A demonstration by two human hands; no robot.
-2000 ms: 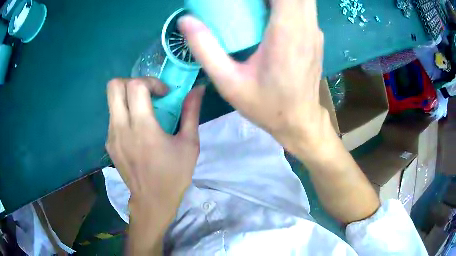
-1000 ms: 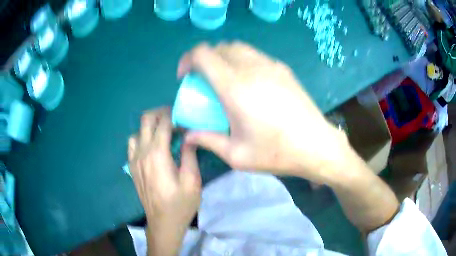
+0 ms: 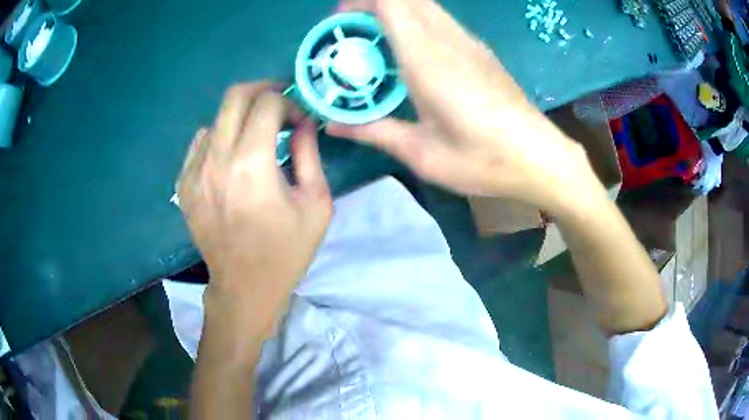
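My right hand (image 3: pixel 460 107) holds a teal motor holder (image 3: pixel 351 67) by its rim, its spoked, wheel-like end with a round hub facing me. My left hand (image 3: pixel 255 172) is just to its left and lower, back of the hand up, fingers curled around a small teal piece (image 3: pixel 283 148) that shows between thumb and fingers. Most of that piece is hidden by the hand. A thin strand runs between the holder and my left fingertips.
Teal cups with white centres (image 3: pixel 48 49) stand at the far left edge. A heap of tiny pale-teal pieces (image 3: pixel 548 18) lies at the upper right, near dark gridded blocks (image 3: pixel 686 29). Cardboard boxes (image 3: pixel 579 328) and a red item (image 3: pixel 657 143) are below right.
The teal motor holder has turned from its smooth side to its spoked end. The view has shifted, so the cup rows are mostly out of frame. The barrel with the radial grille is no longer visible.
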